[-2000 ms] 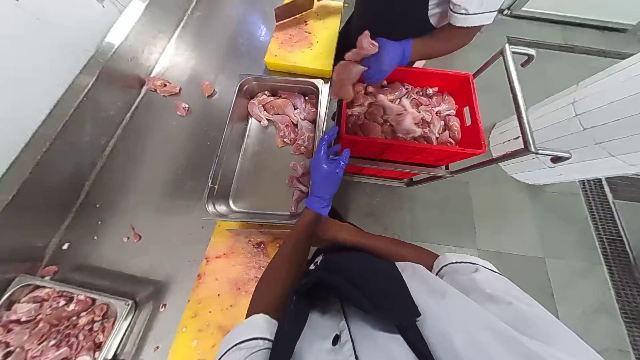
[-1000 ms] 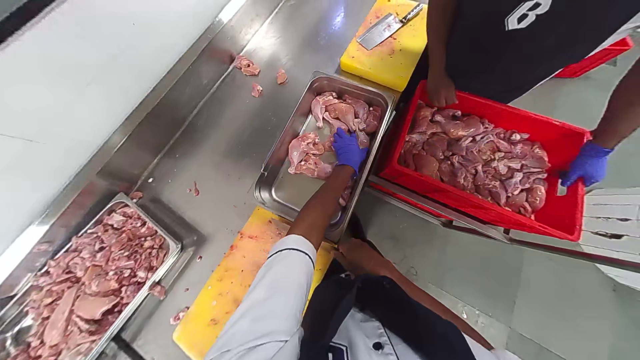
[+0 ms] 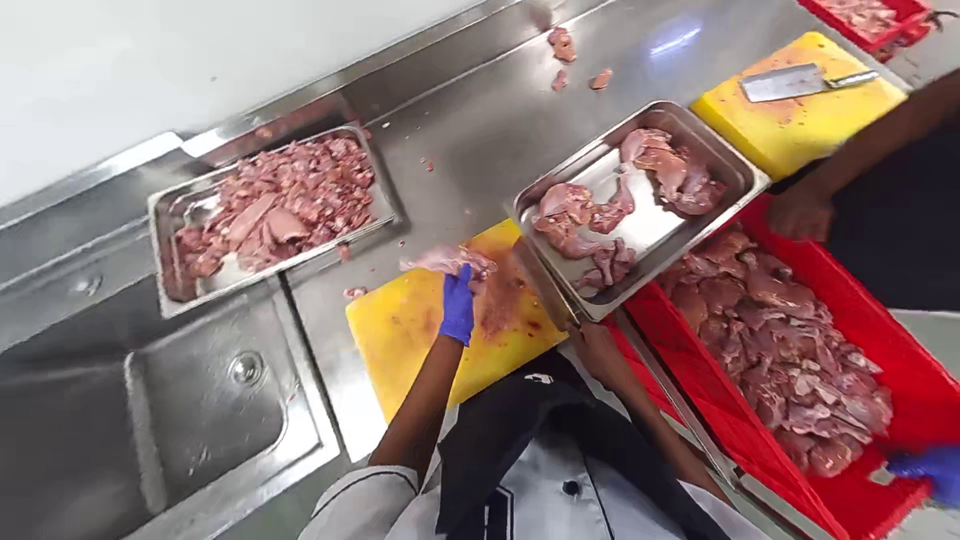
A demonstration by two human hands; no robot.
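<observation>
My left hand, in a blue glove, grips a piece of raw chicken at the upper edge of the yellow cutting board. My bare right hand is closed at the board's right corner, around what looks like the handle of a cleaver; its blade lies along the board's edge beside the steel tray, and the handle is mostly hidden. Several raw chicken leg pieces lie in that steel tray. A second steel tray, at the left, holds a heap of cut meat.
A steel sink lies at lower left. At right, a co-worker's hands are at a red crate of raw chicken. Another cleaver rests on a second yellow board. Meat scraps dot the steel counter.
My left hand has moved from the chicken in the steel tray to the cutting board, where it now has a piece of chicken. The view has swung left, showing the sink.
</observation>
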